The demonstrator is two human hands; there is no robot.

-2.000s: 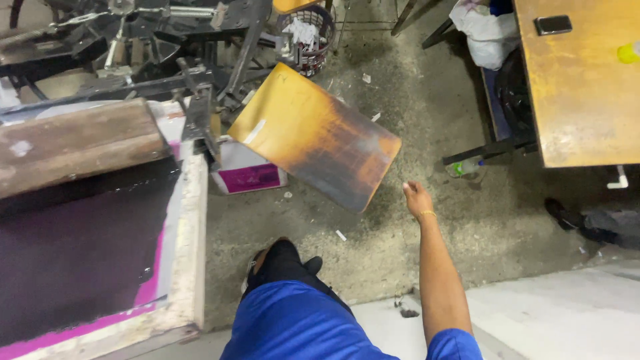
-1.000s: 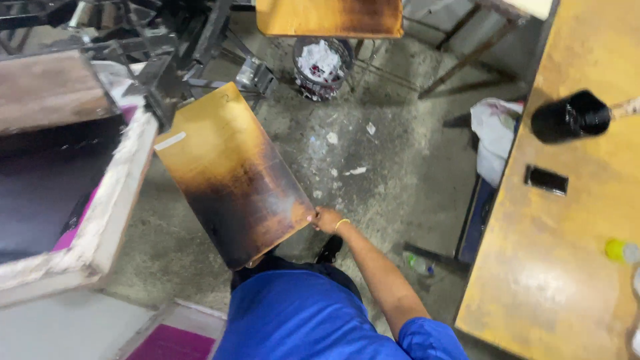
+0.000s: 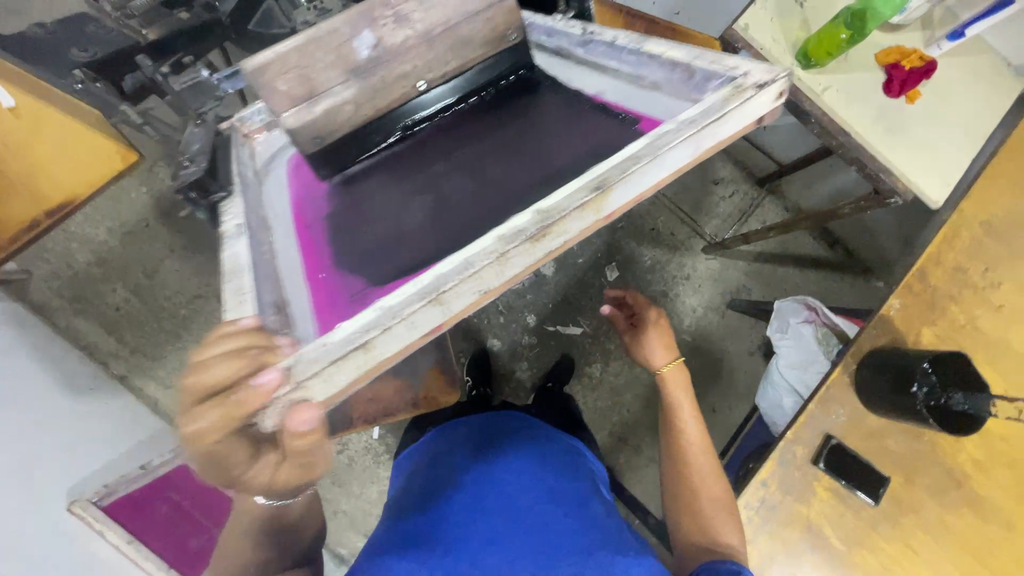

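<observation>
My left hand [image 3: 252,412] grips the near left corner of a wooden-framed printing screen [image 3: 520,252], thumb and fingers around the frame. The screen is tilted, with magenta mesh and a broad patch of black ink [image 3: 472,184]. A wide wooden squeegee [image 3: 384,68] with a black blade rests across the inked mesh. My right hand [image 3: 640,324] is to the right of the frame, over the floor, its fingers loosely curled and holding nothing. Partly hidden below the screen lies a yellow-brown, dark-stained board [image 3: 400,392].
On the yellow table at right [image 3: 808,480] stand a black ink container [image 3: 920,390] and a phone [image 3: 852,470]. Beside it are a white bag [image 3: 800,352] and a pale table [image 3: 872,128] with a green bottle [image 3: 848,32] and cloth. Another magenta screen [image 3: 172,512] lies lower left; machinery [image 3: 200,136] is upper left.
The stained board was at my right hand one second ago; now that hand is free. My left hand has come into view, holding the inked screen. The view has shifted considerably.
</observation>
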